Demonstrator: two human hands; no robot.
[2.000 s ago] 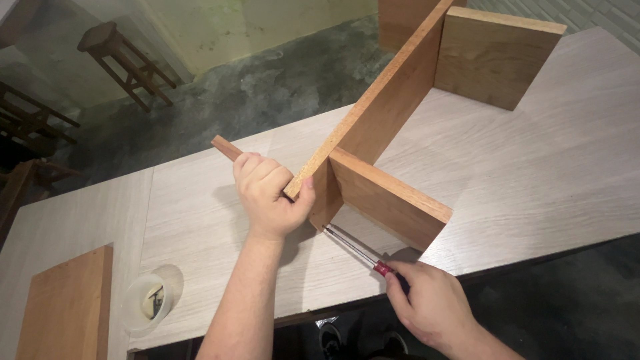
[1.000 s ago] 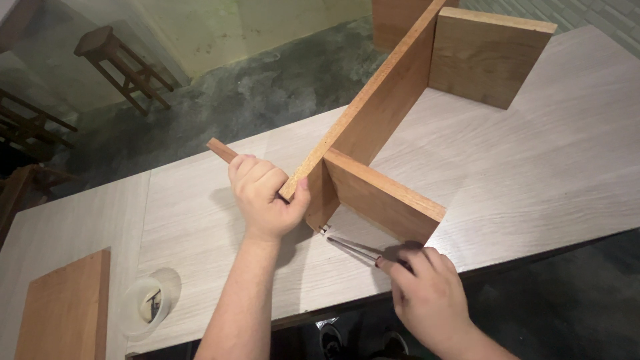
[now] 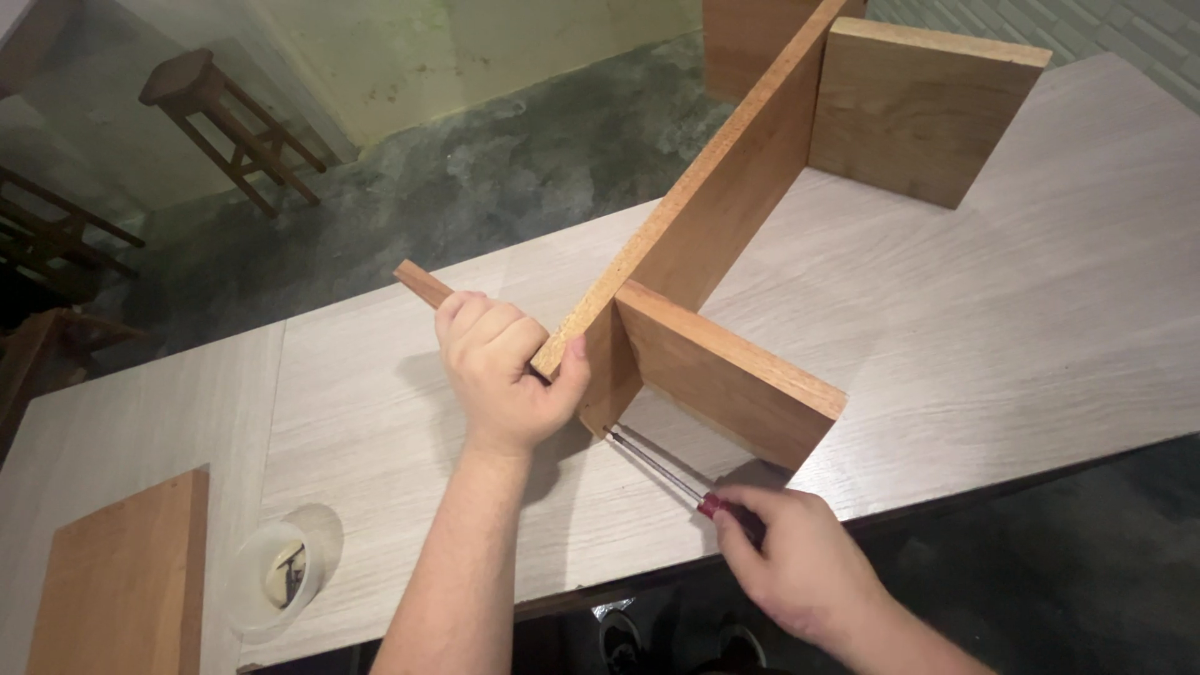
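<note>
My left hand (image 3: 502,370) grips the near end of a long wooden board (image 3: 722,197) that stands on edge, its thumb on the right face. In my right hand (image 3: 797,562) is a screwdriver (image 3: 661,469) with a red handle. The screwdriver's tip meets the lower near corner of the long board, at what looks like a screw head. A shorter board (image 3: 731,366) joins the long one at an angle just right of that spot. Farther back, another short board (image 3: 928,112) stands against the same side. A narrow wooden piece (image 3: 422,283) sticks out beyond my left knuckles.
On the white wood-grain table (image 3: 375,422) a translucent plastic cup (image 3: 272,581) holds several dark screws, left of my left forearm. A flat wooden panel (image 3: 122,572) lies at the left. Wooden stools (image 3: 225,122) stand on the floor beyond. The table's near edge runs below my wrists.
The screwdriver's tip has stayed near the long board's lower corner while my right hand has shifted its grip on the handle. My left hand has kept its hold on the board.
</note>
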